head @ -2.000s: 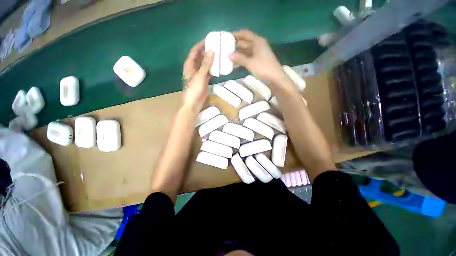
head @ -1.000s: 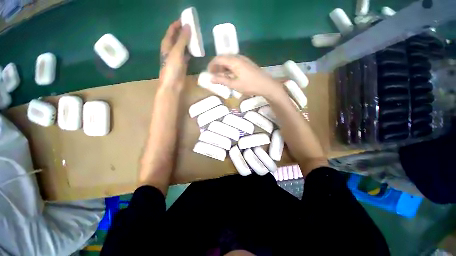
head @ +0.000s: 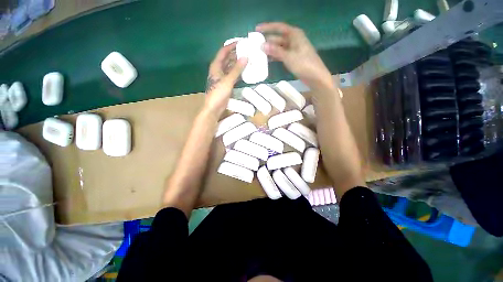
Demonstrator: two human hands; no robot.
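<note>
My left hand (head: pixel 225 69) holds a white charging case over the near edge of the green belt. My right hand (head: pixel 284 48) has its fingers on white casing at the same spot. The white pieces (head: pixel 255 61) overlap between my hands, and I cannot tell how many there are or which hand bears which. Several white cases on edge (head: pixel 252 149) lie clustered on the cardboard bench cover (head: pixel 149 176) between my forearms. My right forearm hides part of the cluster's right side.
Three set-aside cases (head: pixel 89 131) lie broad face up at the bench's left. More cases (head: pixel 119 69) lie on the conveyor belt (head: pixel 160 44). Black ribbed trays (head: pixel 435 104) in film stand at right, beside a slanting metal bar (head: pixel 408 47). A grey-clothed person (head: pixel 27 187) is at left.
My left hand has moved right and my right hand has risen from the cluster, so both meet at the white pieces. The broad-face-up case near my right hand is no longer separately visible on the belt.
</note>
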